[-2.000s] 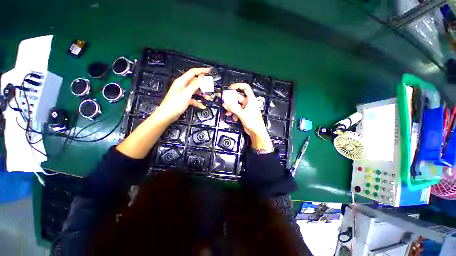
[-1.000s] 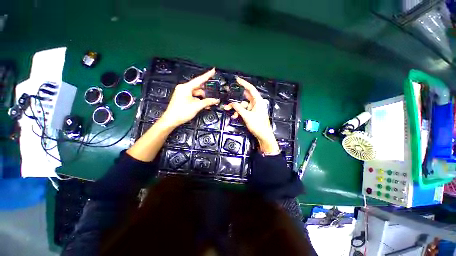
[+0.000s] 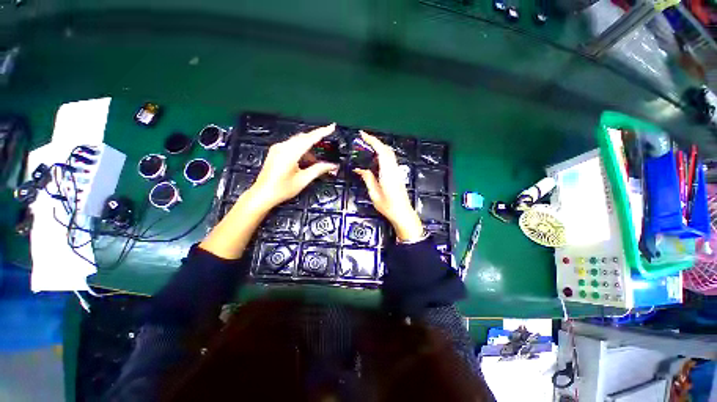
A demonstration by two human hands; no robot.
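Note:
A large glossy black blister tray (image 3: 359, 265) lies flat in front of me, with dark square watch heads in several pockets. My left hand (image 3: 297, 163) is over the upper middle of the tray and holds a dark watch head (image 3: 329, 149) by its edges, between thumb and fingers. A small red glow shows on it. My right hand (image 3: 380, 174) is beside it and holds a second dark watch head (image 3: 362, 155) between thumb and fingers. Both units are partly hidden by my fingers.
Several round watch cases (image 3: 199, 170) and a small square part (image 3: 147, 114) lie left of the tray, near a charger (image 3: 102, 179) with cables. To the right are a small lit watch (image 3: 473, 200), a thin silver stick (image 3: 471, 245), a fan (image 3: 542, 225), a control box (image 3: 591, 276) and a green-rimmed basket (image 3: 621, 196).
The screens in both hands have gone from white to dark, with a red glow now on the left one. The view has shifted, and both hands stay over the tray.

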